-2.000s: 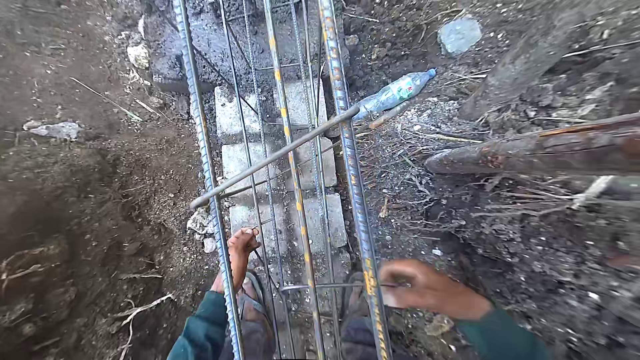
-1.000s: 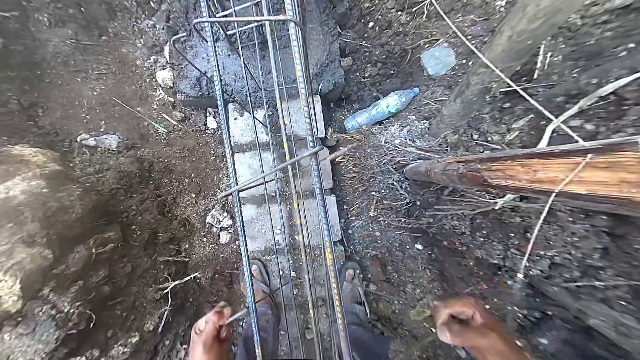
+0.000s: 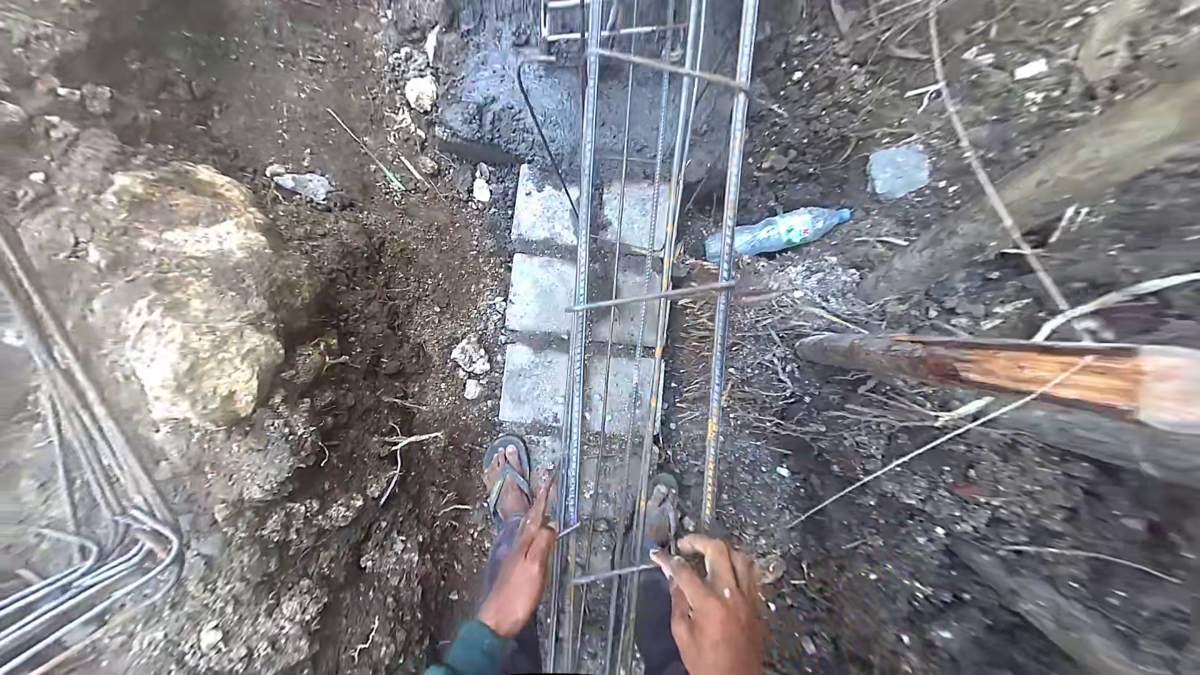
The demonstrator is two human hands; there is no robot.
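Long ribbed steel rebars (image 3: 722,356) run up the view above concrete blocks (image 3: 539,295), with a thin steel bar (image 3: 656,297) lying across them. My left hand (image 3: 527,567) is beside the left rebar, fingers pointing up the view, a short piece of wire (image 3: 569,530) near its fingertips; whether it grips this is unclear. My right hand (image 3: 717,600) is at the lower end of the right rebar, fingers bent. Another short metal piece (image 3: 614,574) reaches from its fingertips across the middle bars; the hold on it cannot be made out clearly.
A large rock (image 3: 192,291) and bent steel stirrups (image 3: 122,553) lie at the left. To the right are a plastic bottle (image 3: 778,232), a wooden pole (image 3: 984,366), roots and a thin string (image 3: 937,448). My sandalled feet (image 3: 509,478) straddle the bars.
My left hand has come in from the left to the rebar. The right hand has moved left toward the bars since one second ago. The view has shifted.
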